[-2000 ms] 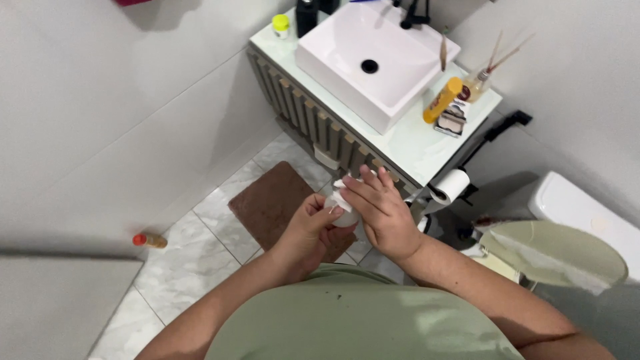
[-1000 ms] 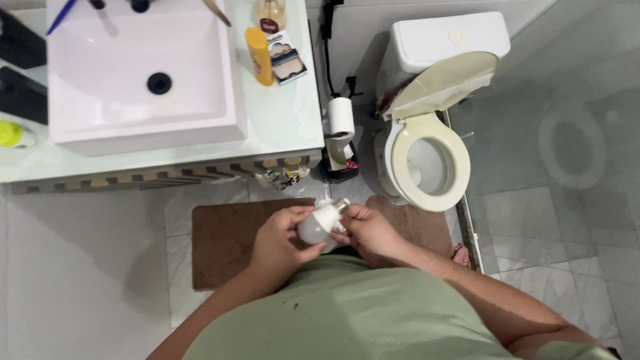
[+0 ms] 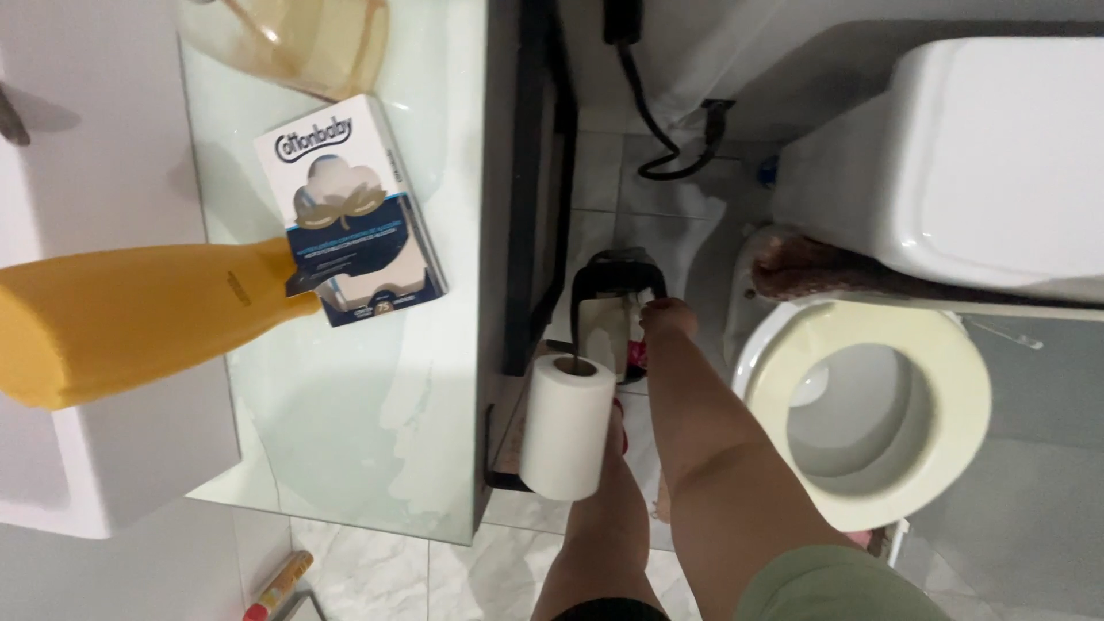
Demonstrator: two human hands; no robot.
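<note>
My right hand [image 3: 668,317] is at the right rim of a black waste bin [image 3: 617,263] on the floor, its forearm reaching down from a green sleeve. The fingers are small and partly hidden, so their grip is unclear. Inside the bin are a pale piece and something pink. Just nearer than the bin is a white toilet paper roll [image 3: 565,440], which covers part of the view. My left hand does not show; a bare leg [image 3: 604,535] below black cloth is at the bottom. No white container is visible.
At left, a glass countertop [image 3: 345,448] bears a Cottonbaby box [image 3: 354,207], a yellow bottle [image 3: 155,319], a glass bottle [image 3: 328,43] and a white sink [image 3: 86,483]. The toilet seat [image 3: 966,414] is at right, beside the cistern [image 3: 1000,164]. A black cable [image 3: 651,129] hangs behind.
Both hands were together on a white rounded container; now my right hand is down at the bin and the container is out of sight. The view has moved much closer to the countertop and toilet.
</note>
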